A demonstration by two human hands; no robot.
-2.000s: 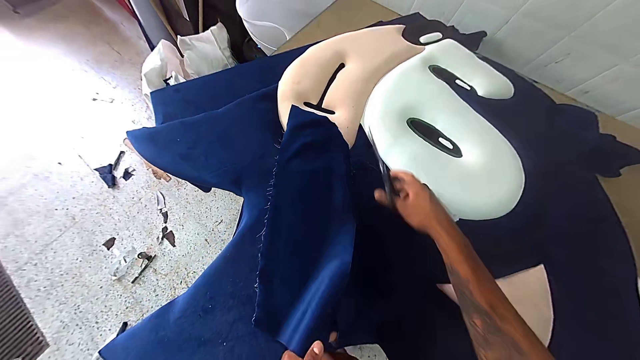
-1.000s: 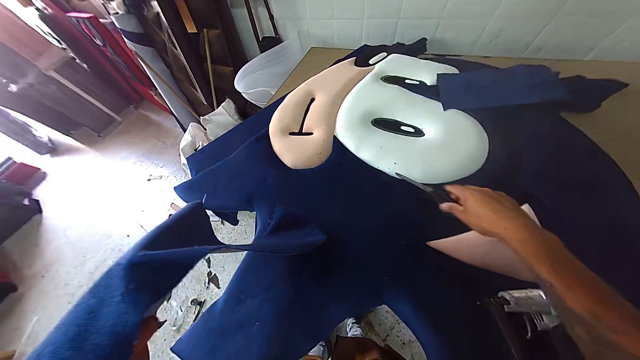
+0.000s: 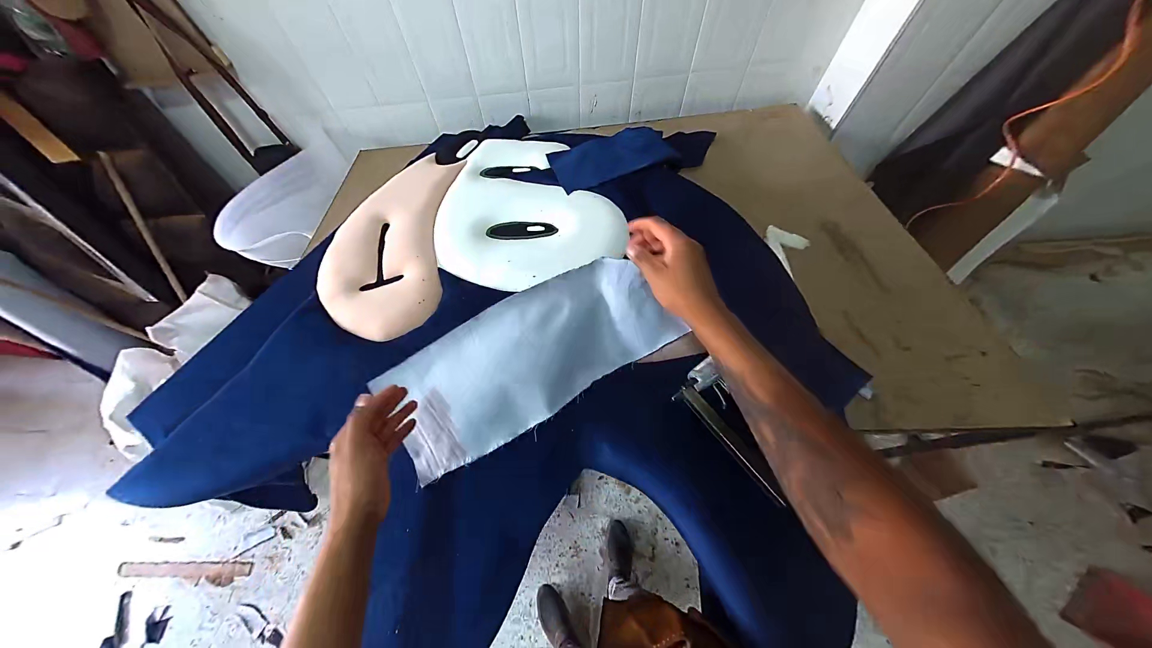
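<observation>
A pale blue-grey strip of fabric with frayed edges (image 3: 531, 360) lies diagonally over the big dark blue cartoon-character panel (image 3: 486, 549). My left hand (image 3: 373, 432) is at the strip's lower left corner, fingers spread; whether it touches the cloth is unclear. At the strip's upper right end is my right hand (image 3: 661, 261), fingers curled; I cannot tell if it pinches the cloth. Beyond the strip are the padded white eye piece (image 3: 531, 216) and beige muzzle piece (image 3: 387, 270). A metal staple gun (image 3: 729, 432) rests on the blue fabric below my right forearm.
A folded dark blue fabric piece (image 3: 612, 157) lies across the upper eye. The panel rests on a brown board tabletop (image 3: 909, 333) against a white wall. White bags (image 3: 135, 387) and a translucent tub (image 3: 274, 207) stand at left. Scraps litter the floor (image 3: 54, 558).
The pale strip now lies across the panel. The scissors seen in my right hand earlier are no longer visible. My left hand has come up beside the strip. The view has shifted considerably.
</observation>
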